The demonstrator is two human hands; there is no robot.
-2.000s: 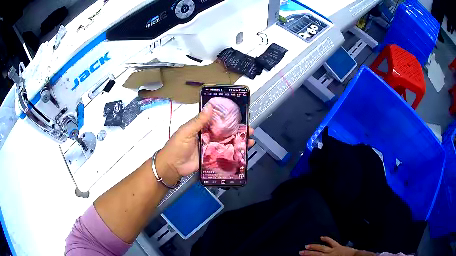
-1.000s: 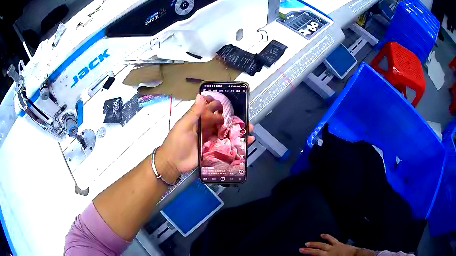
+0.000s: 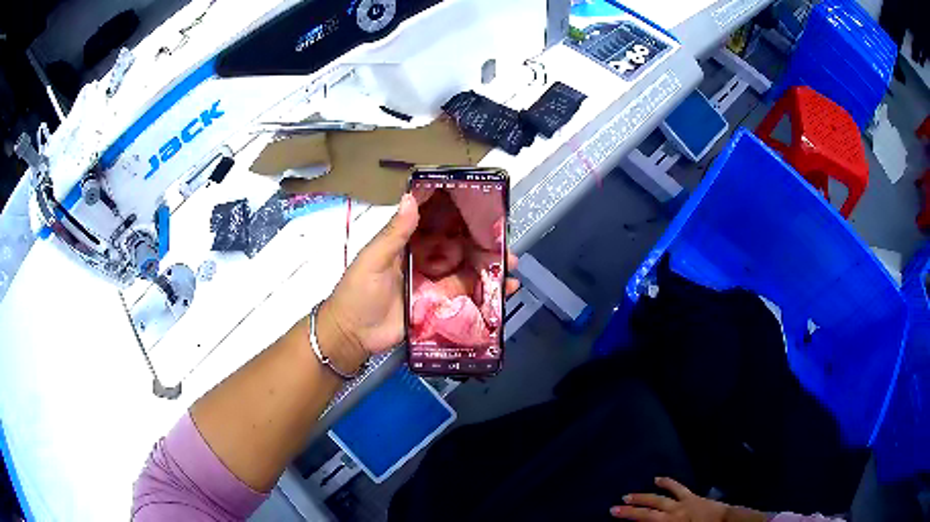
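Note:
A black smartphone (image 3: 456, 275) is upright in the middle of the view, its lit screen showing a pinkish video picture. My left hand (image 3: 379, 285) grips it from the left side, thumb along the left edge and fingertips showing at the right edge. A bracelet is on that wrist. My right hand (image 3: 675, 505) lies at the bottom edge on black cloth, fingers spread, holding nothing visible; its forearm is cut off by the frame's edge.
White sewing machine (image 3: 184, 143) at the left; brown flat piece (image 3: 382, 163) and black pieces (image 3: 489, 120) on the white tabletop (image 3: 255, 306). Blue bin (image 3: 846, 296) with black cloth at the right, red stool (image 3: 816, 138) behind. Blue pedal (image 3: 392, 423) below the table.
The picture on the phone screen has changed. My left thumb, earlier over the screen, is now at the phone's left edge. My right hand has not visibly moved.

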